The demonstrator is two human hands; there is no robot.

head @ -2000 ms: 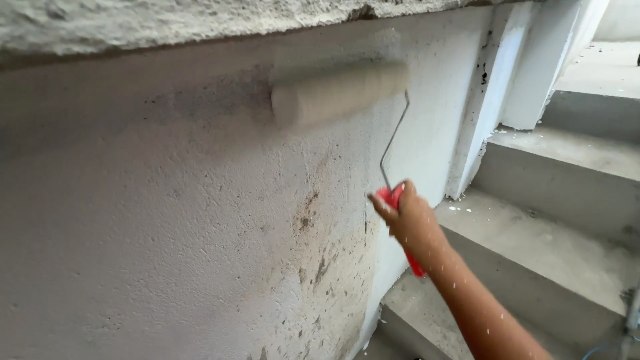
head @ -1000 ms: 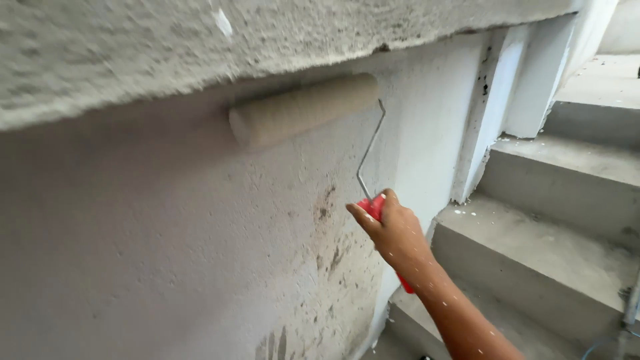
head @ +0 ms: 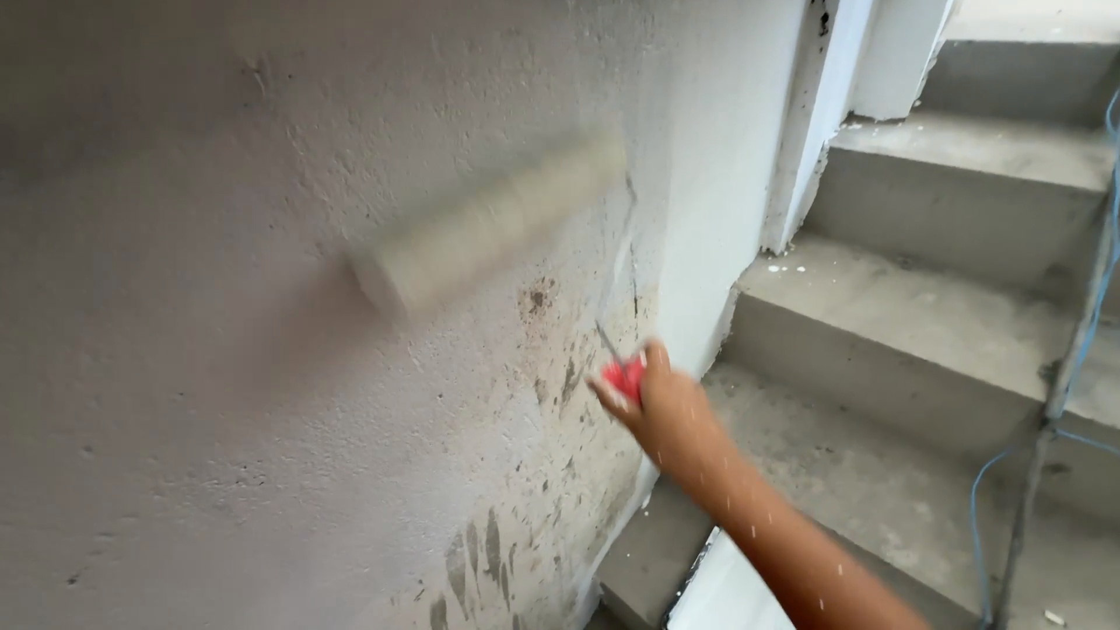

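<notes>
My right hand (head: 669, 407) is closed around the red handle (head: 625, 378) of a paint roller. The cream roller sleeve (head: 499, 223) lies slantwise at the plastered wall (head: 289, 490), blurred by motion, its thin wire frame only partly sharp. White specks dot my forearm. Around the sleeve the wall is pale, with brown stains and dark grey patches lower down and a whiter strip to the right. My left hand is out of view.
Concrete steps (head: 884, 350) rise at the right, spotted with white near the wall. A thin rod (head: 1037, 472) with a blue cord (head: 976, 516) stands at the far right. Below my forearm, a white surface with a dark edge (head: 726, 586) is partly visible.
The roller has moved down the wall, away from the rough ledge seen above it earlier. My right hand still grips the handle. The view has tilted down.
</notes>
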